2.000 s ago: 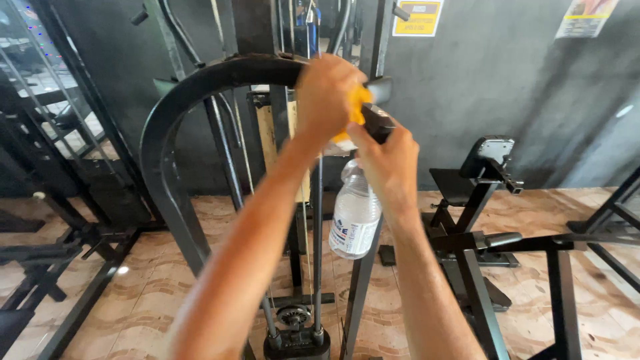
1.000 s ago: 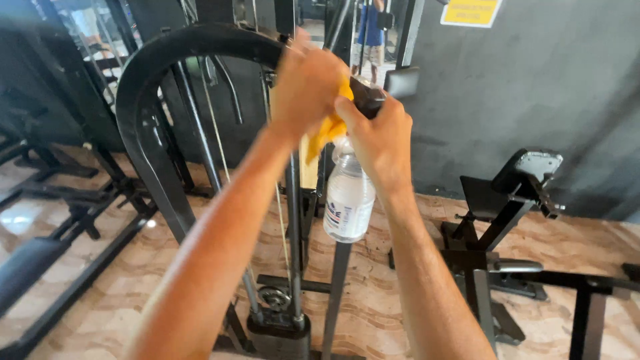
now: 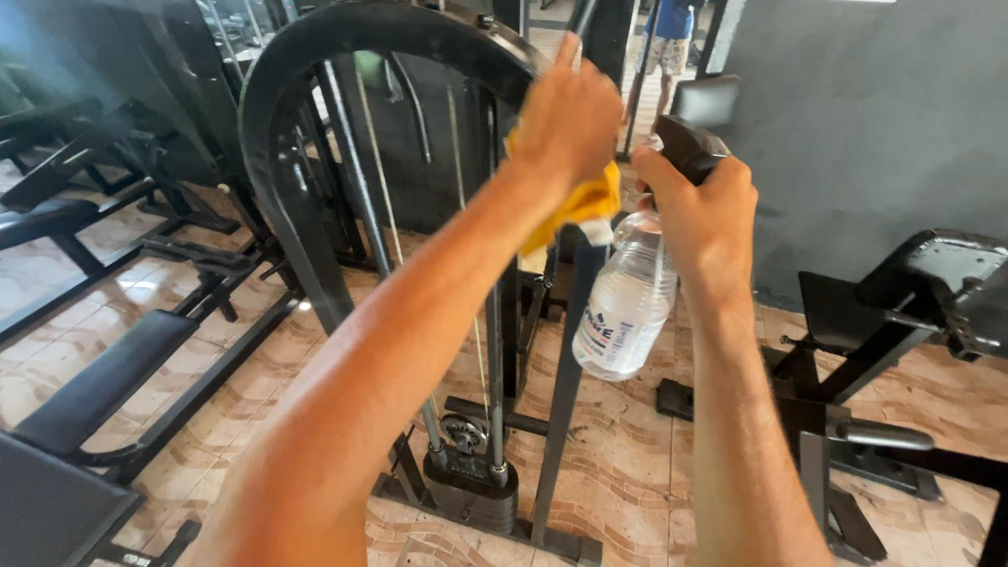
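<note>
My left hand (image 3: 571, 118) presses a yellow cloth (image 3: 587, 201) to the right side of the black curved tube frame (image 3: 272, 134) of a cable machine; the hand is slightly blurred. Below the cloth a small white piece shows. My right hand (image 3: 701, 197) grips the black trigger head (image 3: 685, 150) of a clear plastic spray bottle (image 3: 626, 307). The bottle hangs tilted below that hand, in front of a slanting black leg of the machine, and bears a printed label.
Under the arch, guide rods and cables run down to a weight stack (image 3: 472, 488). A padded bench (image 3: 110, 378) stands at left, a black seat machine (image 3: 929, 291) at right. A mirror behind reflects a person (image 3: 669, 39) in patterned shorts.
My right hand and the bottle have moved apart from my left hand, which they were beside before. The left hand stays at the frame with the cloth. The view has shifted.
</note>
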